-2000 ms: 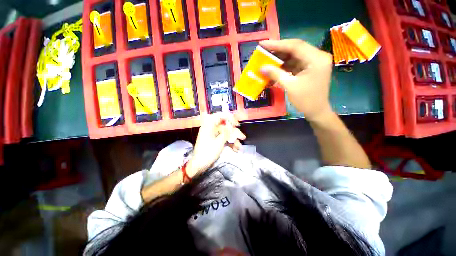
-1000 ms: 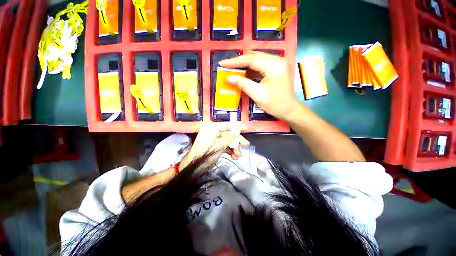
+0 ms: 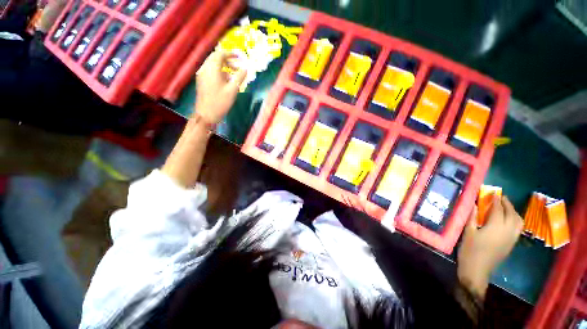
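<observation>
My left hand (image 3: 215, 87) is at the heap of yellow-and-white pull tabs (image 3: 260, 48), its fingers on the near edge of the pile; whether it pinches one is hard to tell. My right hand (image 3: 492, 238) is over a loose orange battery (image 3: 488, 200) to the right of the foam tray (image 3: 344, 199); its grip is partly hidden. The tray holds phones in two rows. The near-row phone at the right end (image 3: 440, 195) has no battery and shows its silver-white patch. The phone beside it holds a battery (image 3: 396, 180) with a white strip hanging over the tray's near edge.
A fanned battery stack (image 3: 546, 220) stands right of my right hand. Red stacked trays (image 3: 186, 48) stand at the left, one with black phones. More red foam trays (image 3: 563, 283) are at the right edge. Part of another person's arm (image 3: 48, 16) shows at the upper left.
The view has turned, so the tray appears tilted. My left hand has moved from the tray's near edge to the pull-tab pile. My right hand has left the fitted battery for the loose one.
</observation>
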